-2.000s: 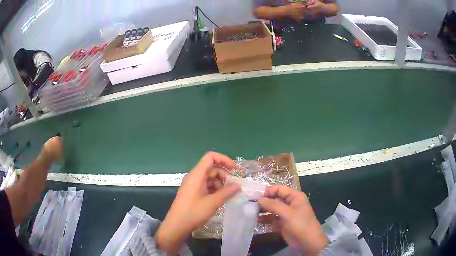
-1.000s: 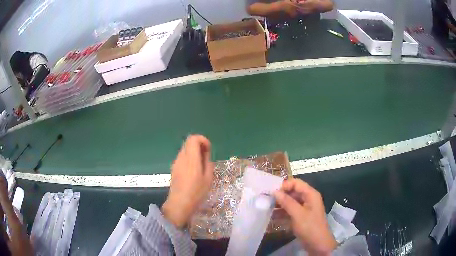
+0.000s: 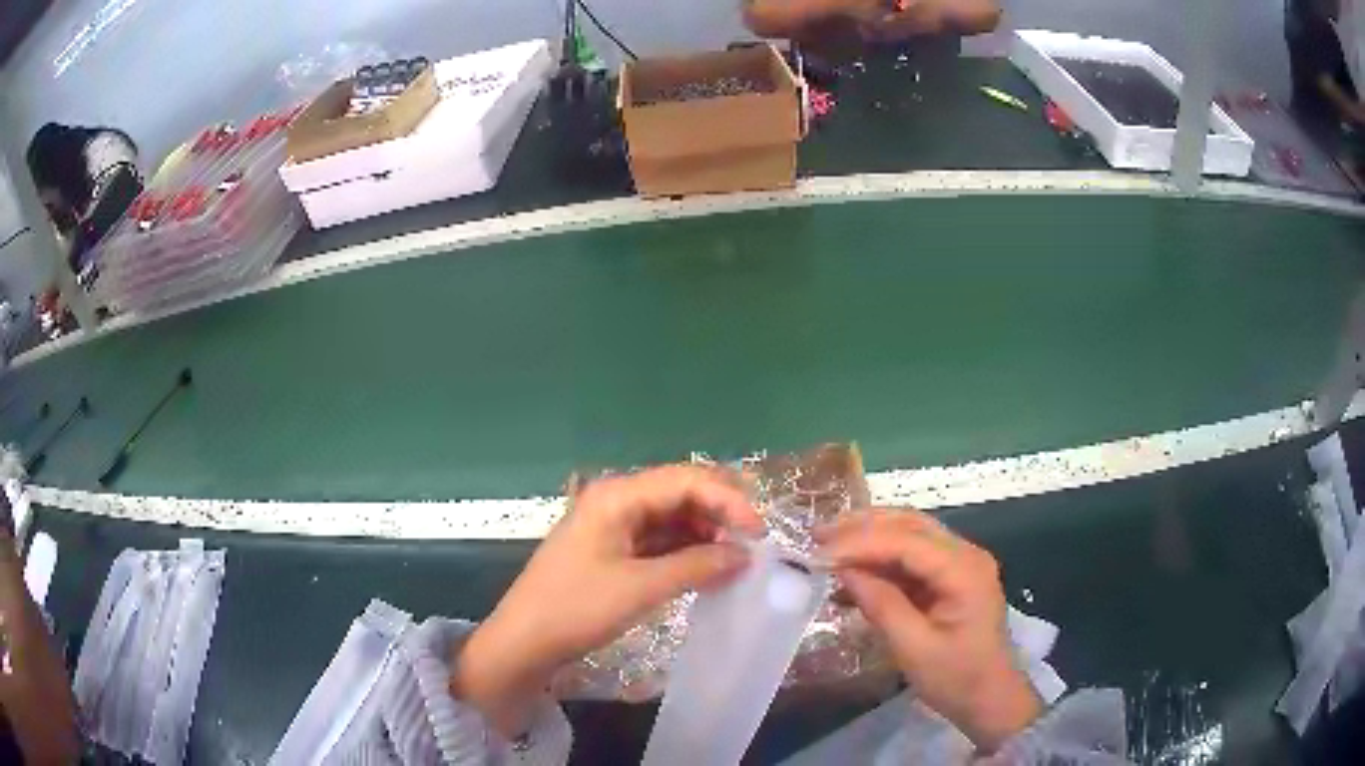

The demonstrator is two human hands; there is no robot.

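Observation:
A long milky-white packaging sleeve [image 3: 729, 673] hangs down over the open parts carton, with a pale disc showing near its top. My left hand [image 3: 606, 576] pinches the sleeve's top edge from the left. My right hand [image 3: 936, 614] pinches the top right corner. Whether a small clear piece is between the fingers cannot be told. The open parts carton [image 3: 843, 476] lies beneath my hands and holds tangled, glittering clear pieces. My hands and the sleeve hide part of it.
White sleeves lie left [image 3: 150, 651] and right of the carton. Black-handled tools [image 3: 147, 427] lie on the green belt [image 3: 674, 344] at left. Across it stand a deeper brown carton [image 3: 713, 147], white boxes and clear trays. A person's forearms show opposite; another's arm is at left.
Since one second ago, my left hand has come down and right to the sleeve's top edge and grips it. My right hand still holds the sleeve.

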